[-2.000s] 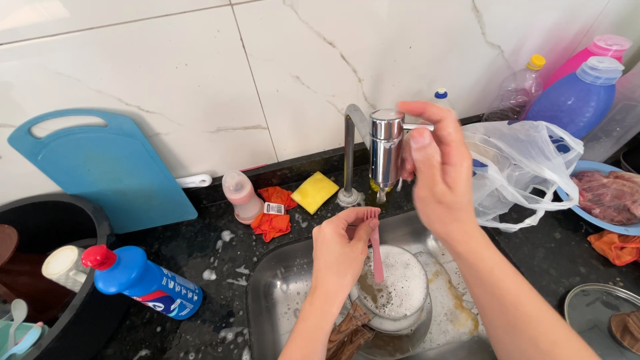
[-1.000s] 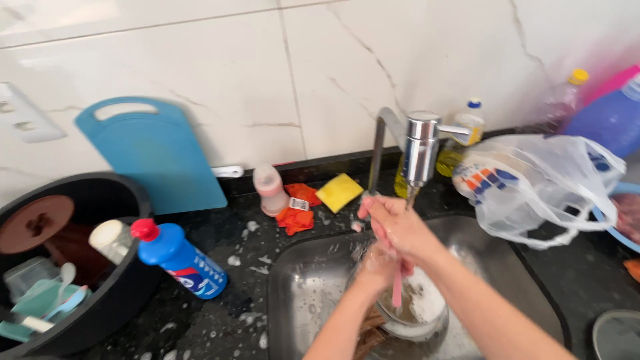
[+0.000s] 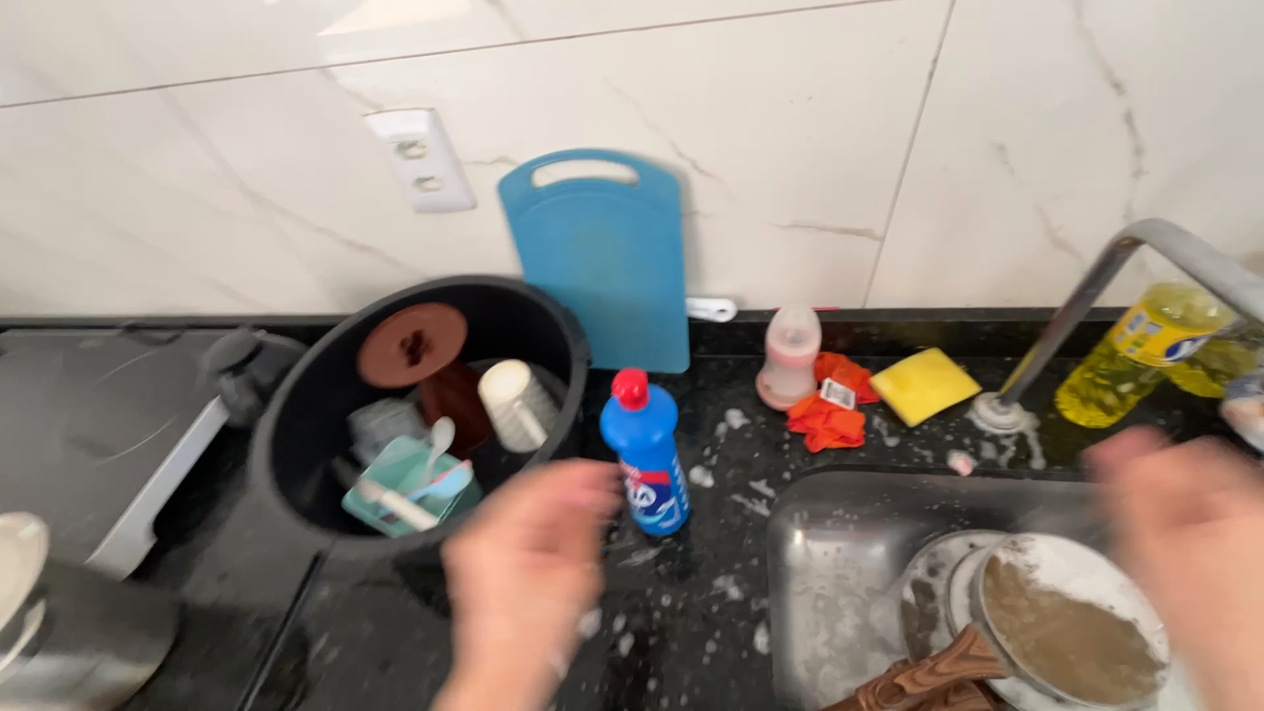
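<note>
My left hand [image 3: 533, 573] is blurred over the dark counter, beside a blue detergent bottle [image 3: 652, 474] with a red cap; whether its fingers hold anything is not clear. Left of that bottle, a black tub [image 3: 286, 474] holds a brown lid [image 3: 413, 344], a whitish cup [image 3: 518, 405] and a green container [image 3: 380, 509] with spoons. At the right edge, my right hand [image 3: 1185, 523], also blurred, hovers over the steel sink [image 3: 825, 563]. Below and left of it in the sink, a pan [image 3: 1071, 622] with a wood-patterned handle contains murky, foamy water.
A blue cutting board [image 3: 612, 257] leans on the wall. Along the counter are a pinkish bottle [image 3: 792, 355], an orange cloth [image 3: 828, 430], a yellow sponge [image 3: 925, 385], the faucet pipe [image 3: 1066, 326] and a yellow liquid bottle [image 3: 1136, 365]. A metal pot [image 3: 89, 632] stands lower left.
My hands, earlier close together at the faucet with a pink item, are now far apart. The left one is near the blue bottle. The view has swung left.
</note>
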